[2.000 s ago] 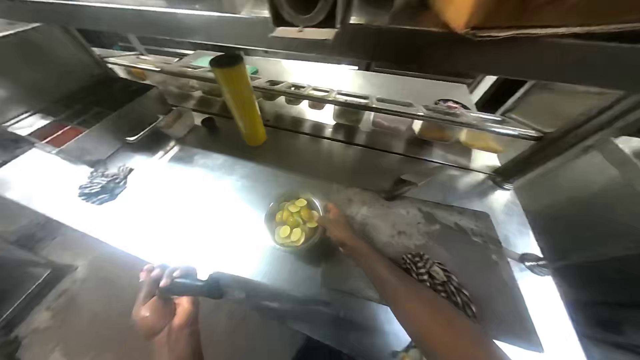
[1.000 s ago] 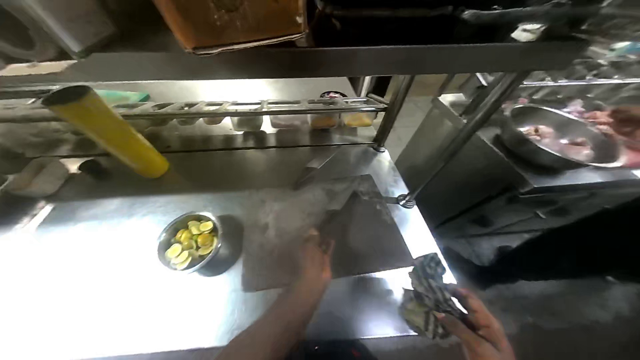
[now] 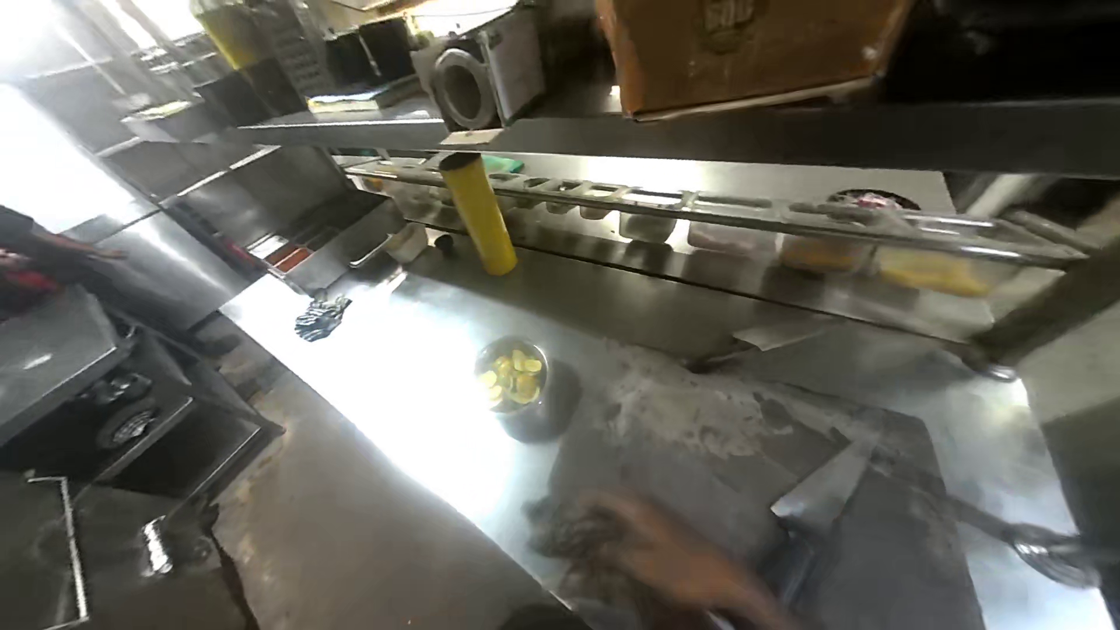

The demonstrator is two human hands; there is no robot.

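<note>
My right hand [image 3: 665,551], blurred, holds a dark striped cloth [image 3: 582,534] over the near left edge of the grey cutting board [image 3: 884,542]. To the right of the hand, a knife with a wide metal blade [image 3: 827,490] and a dark handle lies on the board. A round metal bowl [image 3: 544,376] of cut limes or lemons stands on the steel counter, left of the board and beyond the cloth. Another striped cloth [image 3: 322,317] lies crumpled further left on the counter. My left hand is out of view.
A tall yellow cylinder [image 3: 481,214] stands behind the bowl, before a rail of food containers [image 3: 647,226]. A cardboard box [image 3: 752,52] sits on the overhead shelf [image 3: 787,131]. A metal ladle or strainer [image 3: 1054,556] is at the right. Another person's arm [image 3: 79,248] shows far left.
My right hand has brought the striped cloth from the counter's right end to the board's near left side. My left hand has left the board and the view. The view has swung left.
</note>
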